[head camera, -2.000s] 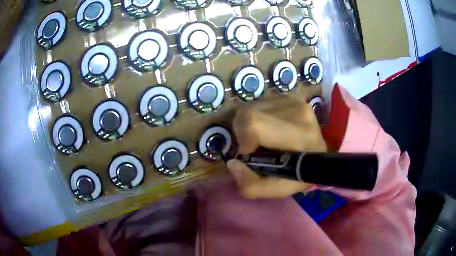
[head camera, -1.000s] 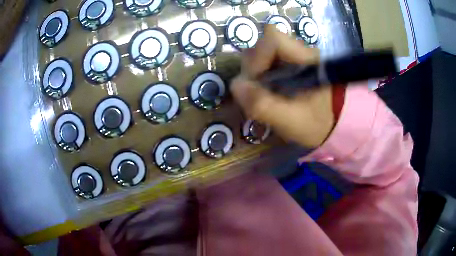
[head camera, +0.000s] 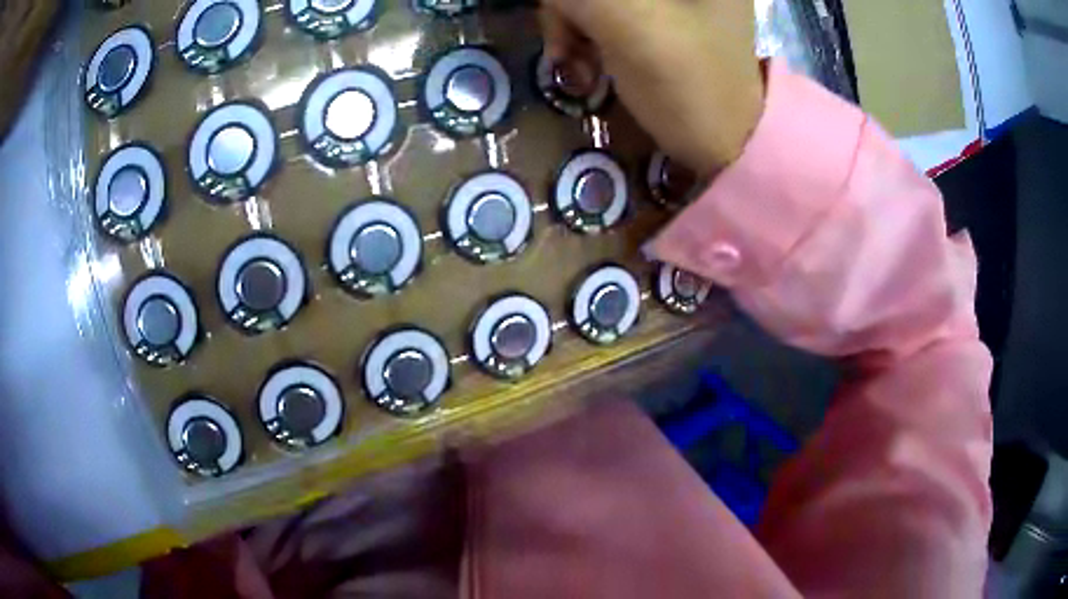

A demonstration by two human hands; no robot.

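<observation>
A clear plastic tray [head camera: 166, 480] holds rows of round units, each with a dark rim, white ring and grey centre, such as one near the middle [head camera: 376, 247]. Brown cardboard shows through the tray. My right hand [head camera: 673, 82] is over the tray's upper right part, its fingers by a unit near the top. The frame's top edge cuts the hand off, and no marker shows now. A blurred brown shape in the upper left corner may be part of my left hand; I cannot tell.
A brown cardboard piece [head camera: 908, 70] lies at the upper right on the white table. Yellow tape [head camera: 117, 552] runs along the table's front edge. A blue object [head camera: 720, 439] is below, between the pink trouser leg and pink sleeve.
My right hand has moved up and away from the front rows, uncovering units there. The black marker it held is no longer visible.
</observation>
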